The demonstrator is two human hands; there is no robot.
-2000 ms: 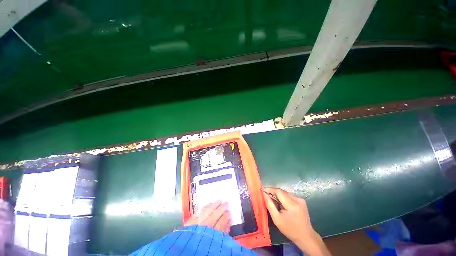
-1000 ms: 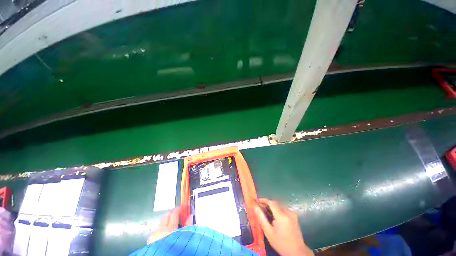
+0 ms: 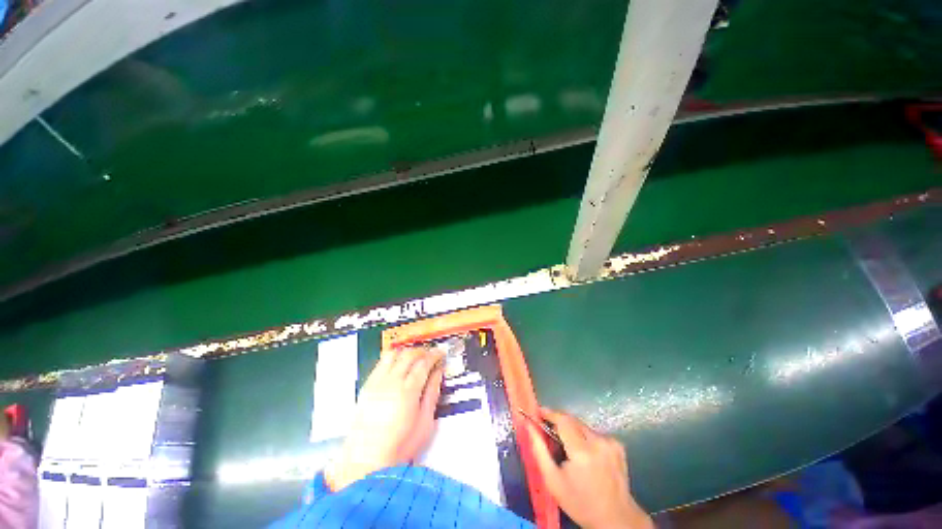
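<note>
The open tablet unit (image 3: 500,418) lies in its orange-red frame (image 3: 516,372) on the dark green bench, with the white battery (image 3: 460,449) in its lower part. My left hand (image 3: 398,405) lies over the unit's upper left, fingers on the board area, covering the frame's left side. My right hand (image 3: 589,465) is at the frame's right edge and holds a thin dark tool, possibly tweezers (image 3: 552,436), its tip near the frame's right side. The bottom of the unit is hidden by my blue sleeve.
A white strip (image 3: 336,387) lies left of the frame. A shiny sheet holder with white rectangles (image 3: 103,439) is at far left, beside another person's pink sleeve (image 3: 18,486). A grey post (image 3: 640,134) stands at the chipped rail (image 3: 434,302). A clear strip (image 3: 897,289) lies at right.
My left hand has moved from the frame's lower left up onto the upper part of the unit. My right hand stays at the right edge with the tool. The camera view has shifted slightly.
</note>
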